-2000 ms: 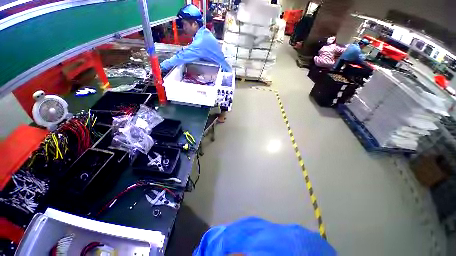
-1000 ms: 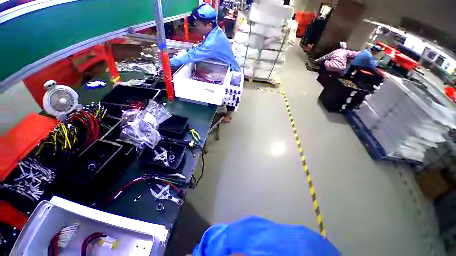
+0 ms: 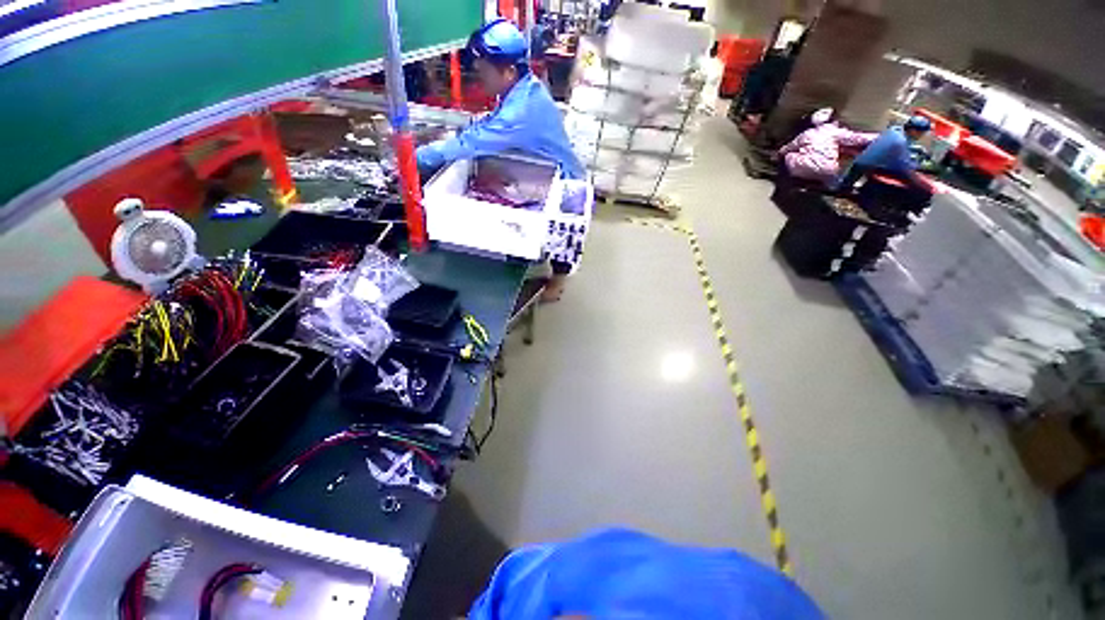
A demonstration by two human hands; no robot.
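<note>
Neither of my hands shows; only my blue smock [image 3: 642,581] fills the bottom middle. The nearest thing is a large pale metal cabinet [image 3: 273,533] at the bottom left, cut off by the frame's edge. Red and black cables [image 3: 222,581] with pale ends lie in its tub. A silver adjustable wrench [image 3: 404,472] lies on the dark green bench beyond it, with a small ring nut [image 3: 390,503] beside it. A loose red-black cable [image 3: 318,451] runs across the bench.
Black trays [image 3: 236,394], a crumpled plastic bag heap [image 3: 351,303], coloured wires [image 3: 209,309] and a white fan [image 3: 154,246] stand on the bench. Another person [image 3: 515,115] leans over a second white cabinet [image 3: 485,224]. Yellow-black tape [image 3: 737,406] crosses the floor; stacked panels [image 3: 957,291] stand right.
Since the first frame, the view has shifted a little, so the bench, trays and second cabinet appear further right. Nothing else has visibly moved since one second ago.
</note>
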